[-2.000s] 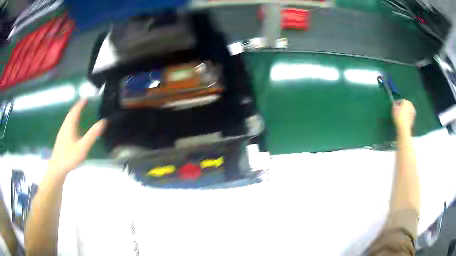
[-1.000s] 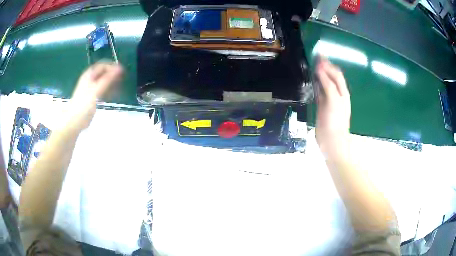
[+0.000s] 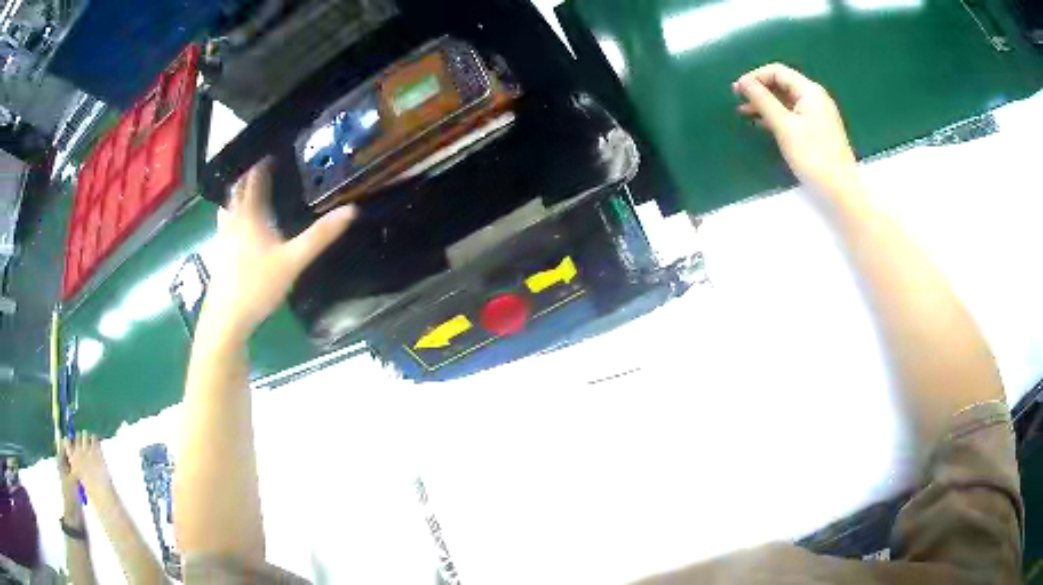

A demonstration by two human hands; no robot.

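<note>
A phone middle frame (image 3: 340,143) with a blue patch at its left end lies in the orange-brown fixture (image 3: 480,123) on the machine's black tray (image 3: 400,229). My left hand (image 3: 261,251) is over the tray's left side, thumb and fingers spread, holding nothing; its fingertips are near the left end of the frame. My right hand (image 3: 795,109) is above the green conveyor to the right of the machine, fingers curled and thumb near them, with nothing seen in it.
The front panel has a red button (image 3: 504,314) between yellow arrows. Another frame (image 3: 190,286) lies on the conveyor behind my left hand. A red parts tray (image 3: 132,171) is beyond the belt. Another person's hands (image 3: 89,463) are at lower left. White film (image 3: 641,457) covers the bench edge.
The view has tilted and turned left. My left hand has moved from the conveyor side to over the tray and spread open. My right hand has moved away from the machine's right side, out over the conveyor.
</note>
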